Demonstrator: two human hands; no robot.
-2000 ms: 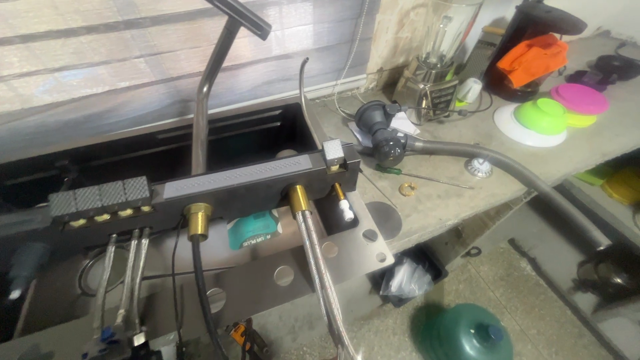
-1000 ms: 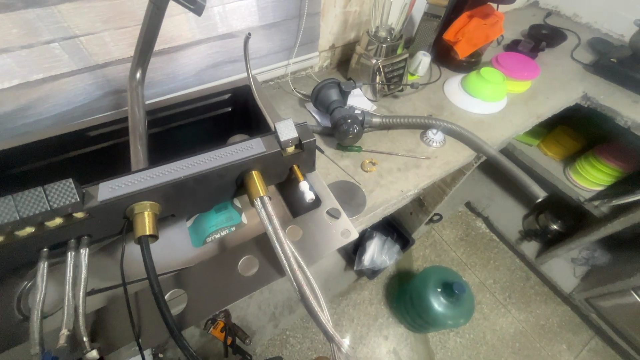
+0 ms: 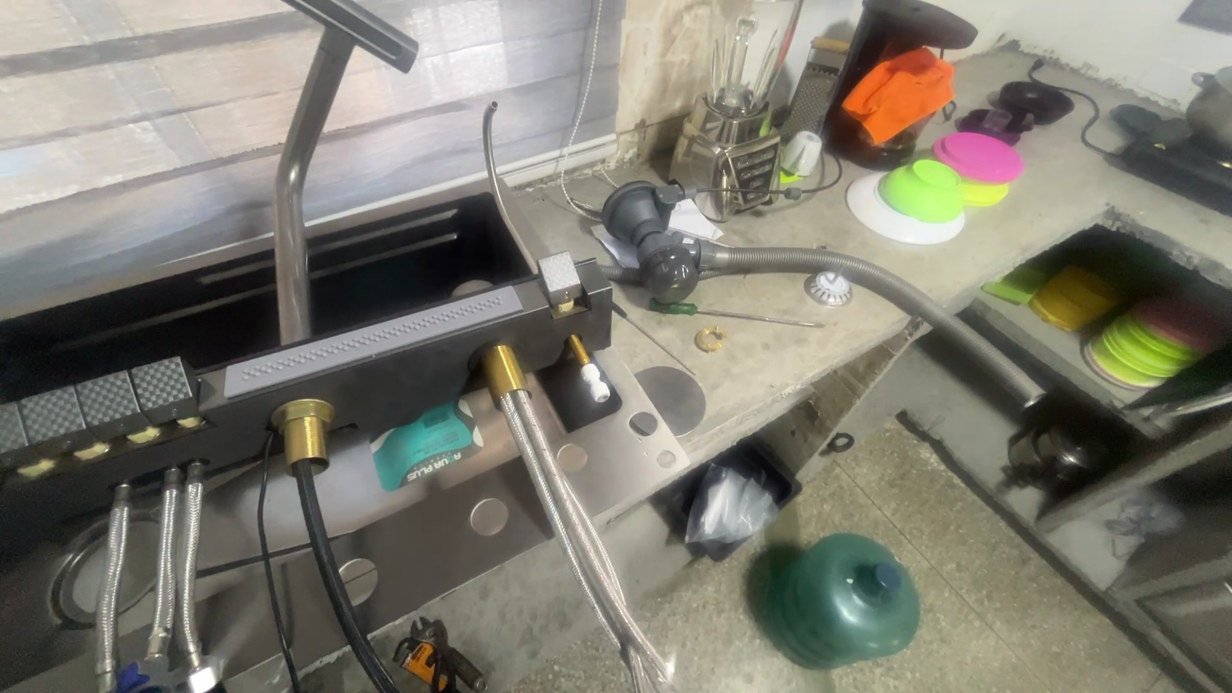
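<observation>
Neither my left hand nor my right hand shows in the head view. A black sink unit with a faucet panel (image 3: 404, 361) lies on its side across the left half. Braided steel hoses (image 3: 568, 520) hang from one brass fitting (image 3: 502, 371), and a black hose (image 3: 332, 587) hangs from another brass fitting (image 3: 306, 438). More braided hoses (image 3: 166, 558) hang at the left. A grey plastic drain trap (image 3: 654, 236) with a corrugated pipe (image 3: 866, 279) lies on the counter, beside a green-handled screwdriver (image 3: 751, 316), a brass ring (image 3: 711, 338) and a white strainer (image 3: 829, 289).
A blender (image 3: 727, 154) and stacked colored bowls (image 3: 922, 192) stand farther back on the concrete counter. Below are a green water jug (image 3: 842, 602), a black bin (image 3: 780, 462) with plastic bags, and an adjustable wrench (image 3: 423, 654). Plates (image 3: 1145, 346) fill a shelf at the right.
The view has shifted and turned somewhat. The sink unit, hoses and drain trap keep their places relative to one another.
</observation>
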